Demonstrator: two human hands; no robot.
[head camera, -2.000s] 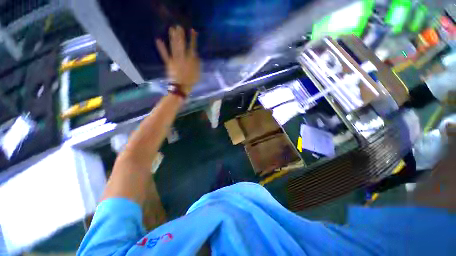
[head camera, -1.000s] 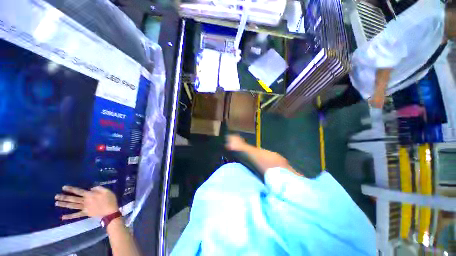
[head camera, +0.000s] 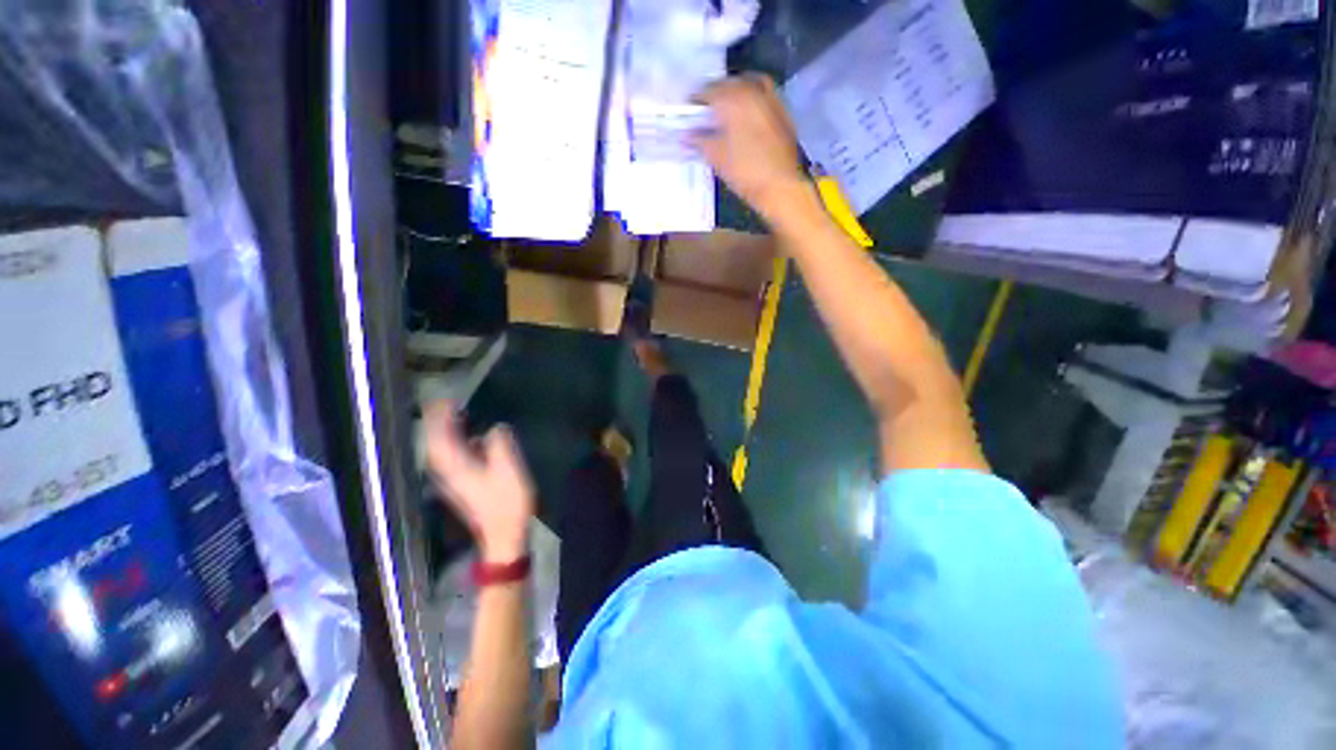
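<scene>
My right hand (head camera: 755, 147) reaches over the stacks of printed sheets (head camera: 545, 125). Its curled fingers pinch the edge of a small white paper piece (head camera: 671, 129) above the right-hand stack; the fingertips are partly blurred. My left hand (head camera: 481, 476), with a red wristband, is raised beside the line, blurred, fingers apart and empty. On the left, a blue, white and black printed panel reading "FHD" and "SMART" (head camera: 88, 586) lies on the line, with a clear protective bag (head camera: 271, 440) along its edge.
A metal-edged conveyor rail (head camera: 359, 337) runs down the left. Open brown cartons (head camera: 711, 301) stand below the sheets. A written sheet (head camera: 887, 103) and a yellow stick (head camera: 845, 213) lie to the right. Dark printed cartons (head camera: 1128, 132) are at upper right. Yellow lines (head camera: 758, 381) mark the floor.
The view has turned and moved towards the sheets. My left hand has left the printed panel. My right hand has moved up to the sheets and now pinches a white paper piece.
</scene>
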